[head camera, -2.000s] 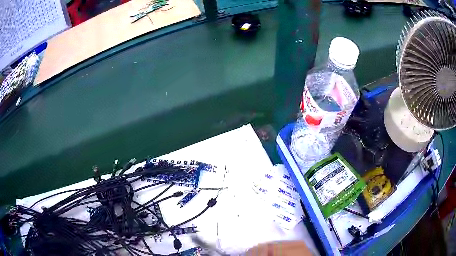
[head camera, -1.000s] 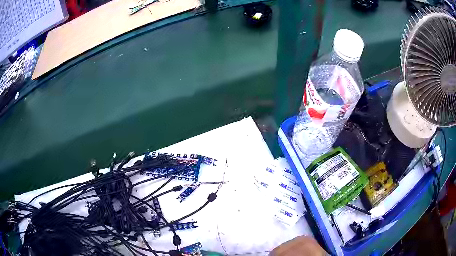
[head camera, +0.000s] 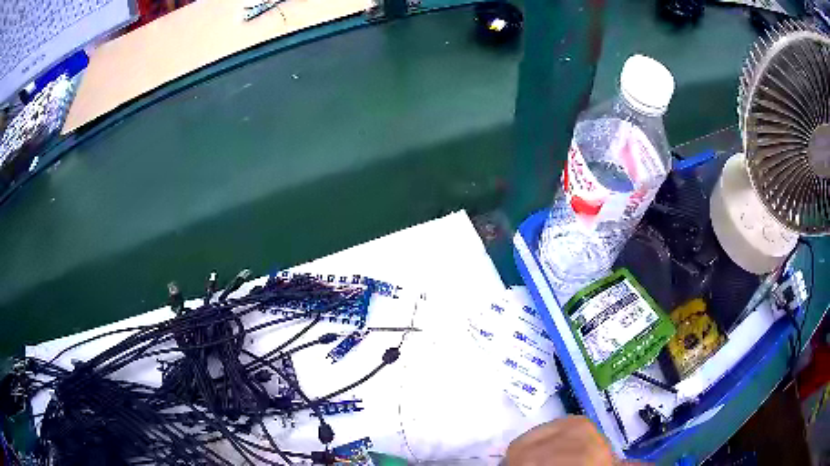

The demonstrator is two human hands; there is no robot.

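My right hand (head camera: 561, 444) shows only as a small part at the bottom edge, just left of the blue tray. Its fingers and anything in them are cut off. My left hand is not in view. A tangled heap of thin black cables (head camera: 214, 364) lies at left on white paper (head camera: 446, 273), with metal plugs on some ends. Blue circuit boards (head camera: 350, 305) lie at the heap's far right end, and a small single board (head camera: 345, 346) lies near them. Another blue board (head camera: 353, 448) and the edge of a green thing (head camera: 387, 460) show at the bottom edge.
White adhesive sheet (head camera: 521, 357) lies right of the cables. The blue tray (head camera: 562, 359) holds a clear bottle (head camera: 608, 187), green packet (head camera: 621, 328) and yellow block (head camera: 696, 339). A desk fan (head camera: 754, 223) stands at right. A tan board (head camera: 209, 50) lies beyond the green surface.
My right hand has shifted right and slightly up at the bottom edge. The tray, bottle and fan appear slightly further right as the view shifts. The cables look unmoved on the paper.
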